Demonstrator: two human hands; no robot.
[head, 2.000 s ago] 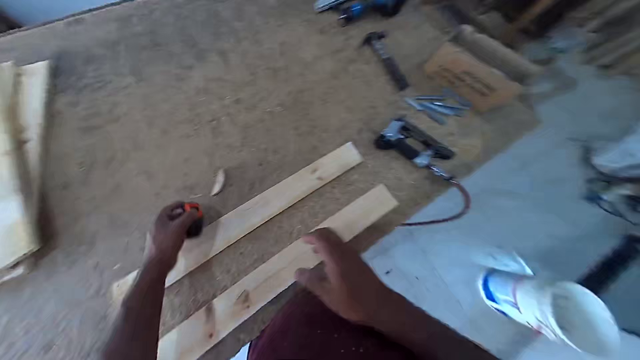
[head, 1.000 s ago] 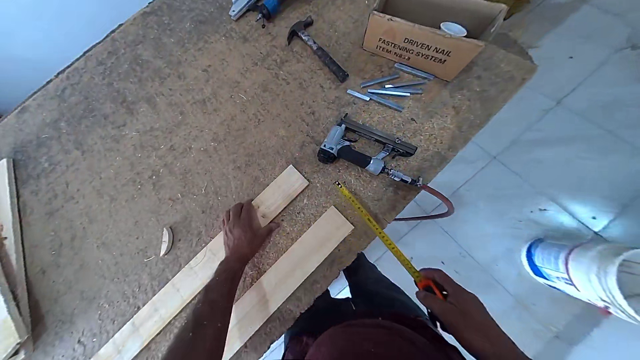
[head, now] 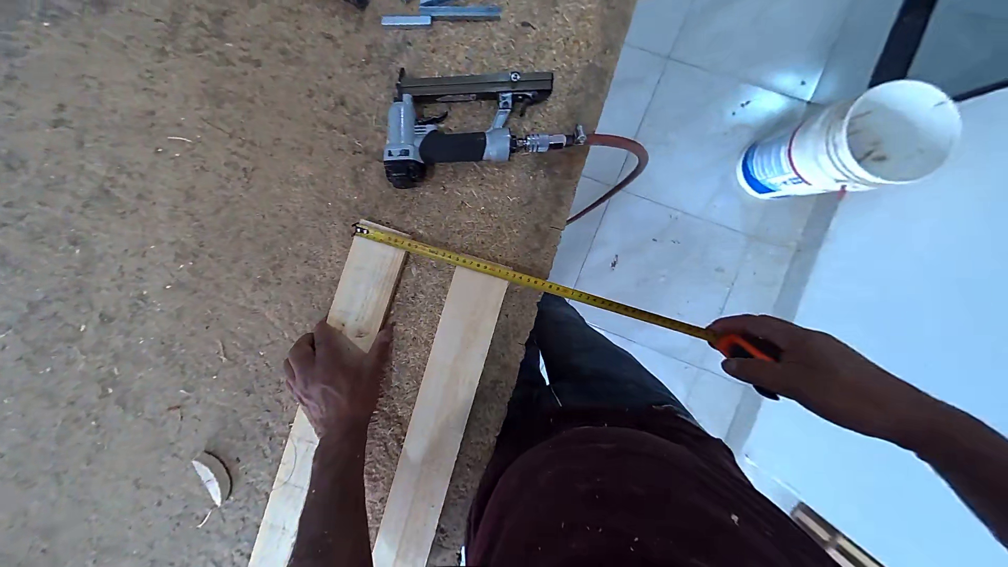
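My right hand (head: 776,358) is closed around an orange and black tape measure (head: 742,346) beyond the table's edge. Its yellow blade (head: 583,296) runs out to the left across the ends of two wooden boards, with the hook at the far left corner of the left board (head: 366,287). My left hand (head: 339,374) grips that board over its sides, below the blade. The right board (head: 449,402) lies beside it with a gap between, its end under the blade, and no hand touches it.
A pneumatic stapler or nailer (head: 457,134) lies beyond the boards, its red hose (head: 642,165) hanging over the table's edge. Fastener strips (head: 461,12) lie farther back. A wood offcut (head: 213,478) rests at left. A white bucket (head: 858,146) is on the tiled floor.
The tape blade, held out over the table's edge a second ago, now spans both board ends. Two seconds ago my left hand held the tape case; my right hand has it now. The view has shifted.
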